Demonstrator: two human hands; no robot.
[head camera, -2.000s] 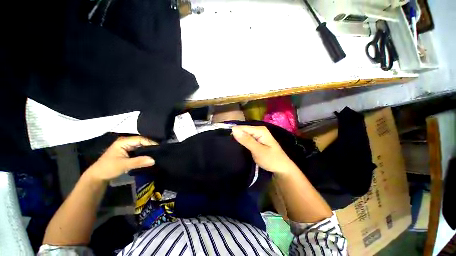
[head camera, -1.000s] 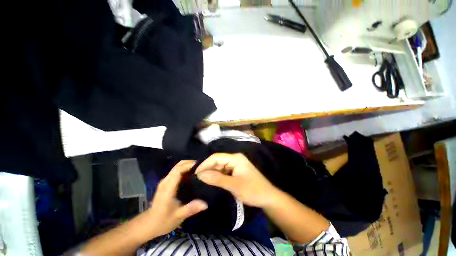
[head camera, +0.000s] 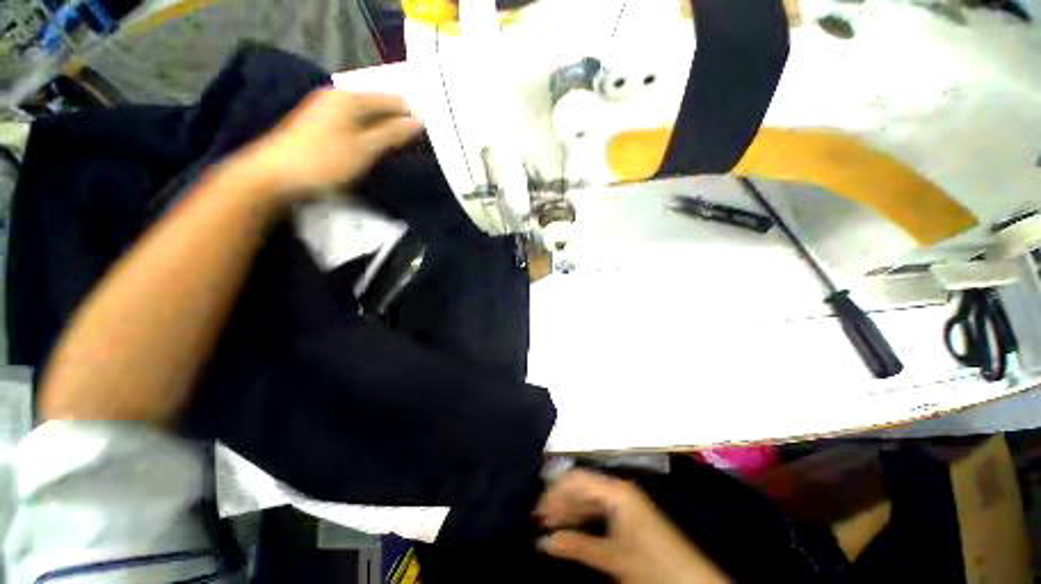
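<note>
Black cloth (head camera: 377, 388) lies in a large soft mass left of the needle and hangs over the table's front edge. White lining (head camera: 257, 485) shows along its lower edge, and a paler piece lies in its upper fold. My left hand (head camera: 331, 143) is stretched out over the far part of the cloth, blurred; whether it grips is unclear. My right hand (head camera: 605, 525) is below the table edge, thumb and fingers pinching black cloth. The presser foot area (head camera: 527, 245) of the sewing machine head (head camera: 537, 114) is at the cloth's right edge.
On the white table (head camera: 685, 365) lie a black-handled screwdriver (head camera: 868, 337), black snips (head camera: 725, 213) and black scissors (head camera: 979, 331). A yellow-orange strip (head camera: 822, 165) and a black band (head camera: 731, 86) are on the machine head. A cardboard box (head camera: 993, 502) stands below right.
The view has moved up to show the machine head. My left hand has left the cloth in my lap and reached up to the far cloth. My right hand stays low, at the cloth below the edge.
</note>
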